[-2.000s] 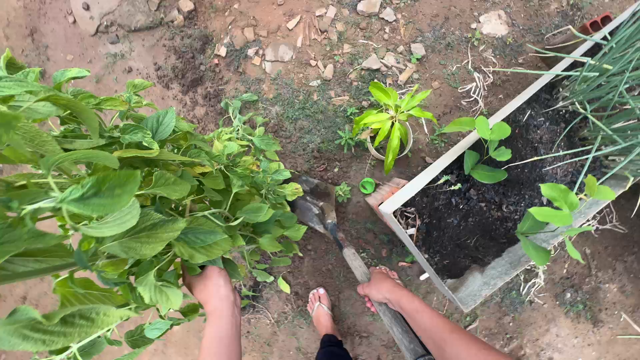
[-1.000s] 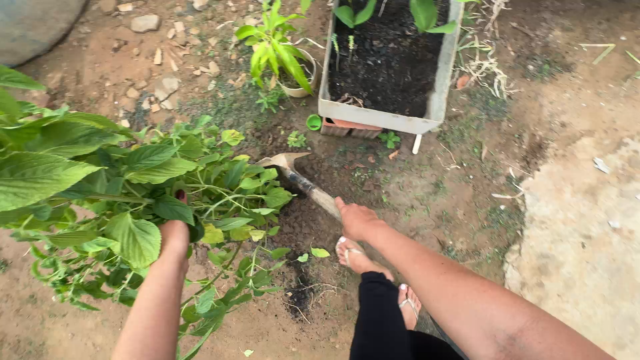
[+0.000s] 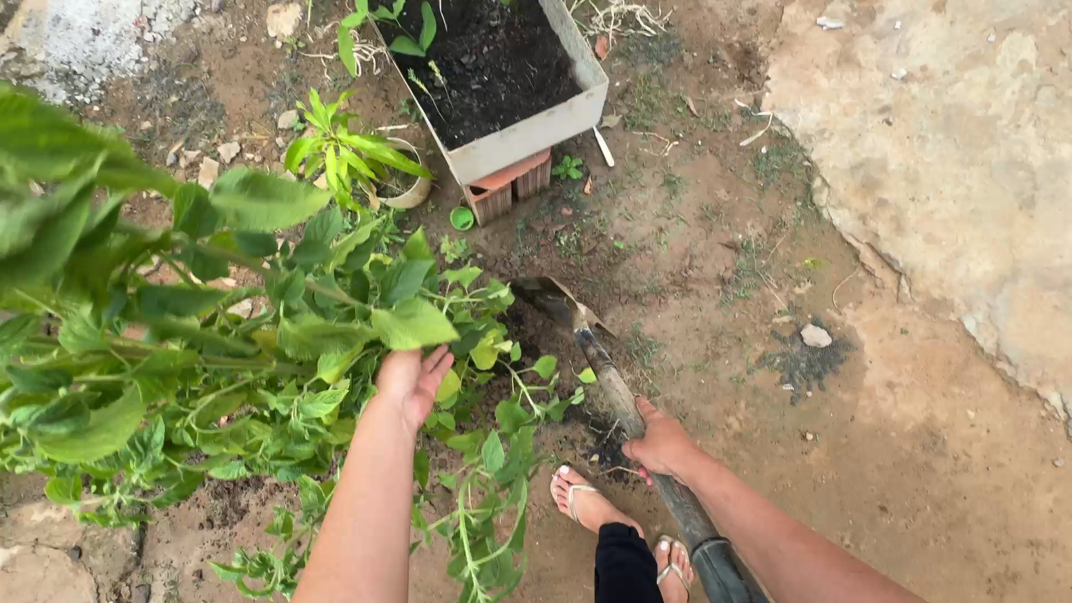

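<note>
A large leafy green plant (image 3: 285, 335) fills the left side of the head view. My left hand (image 3: 412, 381) is against its leaves and stems, palm up and fingers loosely spread; whether it grips a stem is hidden by the foliage. My right hand (image 3: 663, 442) is closed around the wooden handle of a digging tool (image 3: 618, 394), which looks like a shovel or hoe. Its metal blade (image 3: 548, 300) rests at the soil just right of the plant's lower leaves. Dark loose soil and thin roots (image 3: 605, 427) show left of the handle.
A rectangular planter (image 3: 528, 130) of dark soil stands on hollow clay bricks (image 3: 511, 186). Beside it are a potted plant (image 3: 339, 155) and a small green cup (image 3: 461, 219). Two sandalled feet (image 3: 582, 498) are below the tool. A broken concrete slab (image 3: 938, 167) lies at the right.
My left hand's palm shows now, where its fingers were among the leaves earlier. My right hand stays on the handle. The view has shifted since the oldest frame.
</note>
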